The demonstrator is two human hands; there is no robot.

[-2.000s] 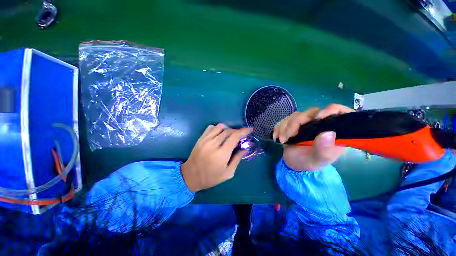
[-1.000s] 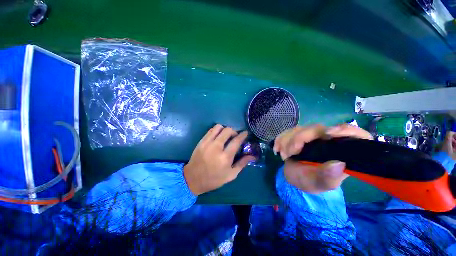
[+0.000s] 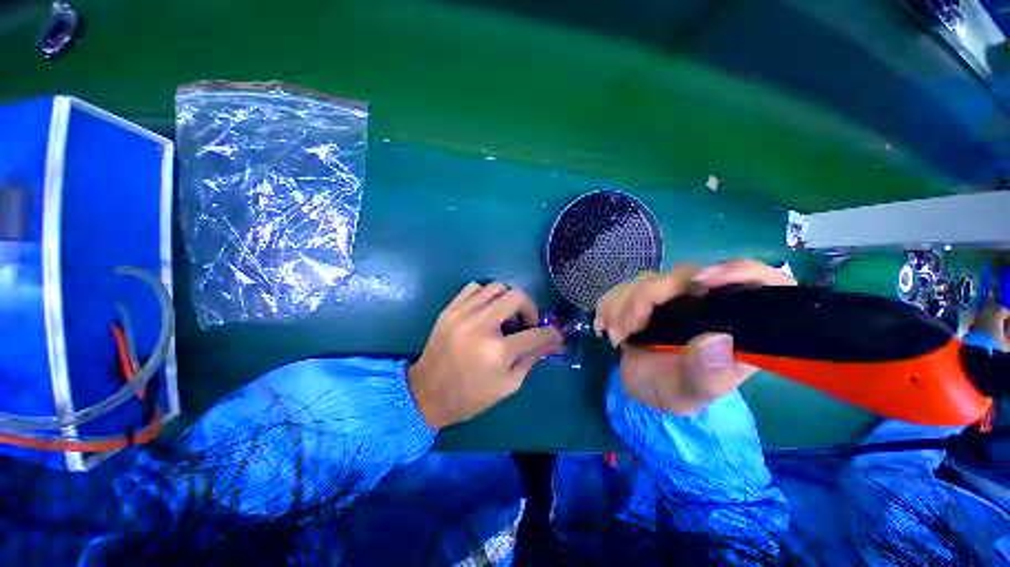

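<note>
My left hand (image 3: 476, 352) holds a small dark round part (image 3: 563, 332) with purple glints on the green bench, just below the screw dish; the fingers hide much of it. My right hand (image 3: 689, 338) grips a thick black-and-orange electric screwdriver (image 3: 825, 338), which points left toward the part. Its bit is too small and hidden to tell whether it touches. The round black dish (image 3: 615, 266) has a mesh bottom, with small dark screws heaped along its upper left side.
A crinkled clear zip-lock bag (image 3: 271, 210) lies left of the dish. A blue box (image 3: 111, 255) with grey and orange tubes stands far left. A grey metal bar (image 3: 903, 222) crosses at right, with shiny rings (image 3: 919, 279) below it near another person's hand (image 3: 989, 323). A loose part (image 3: 57, 30) lies top left.
The screwdriver's rear has dropped, then risen a little. My left fingers have shifted around the part. The loose part at top left has moved further left.
</note>
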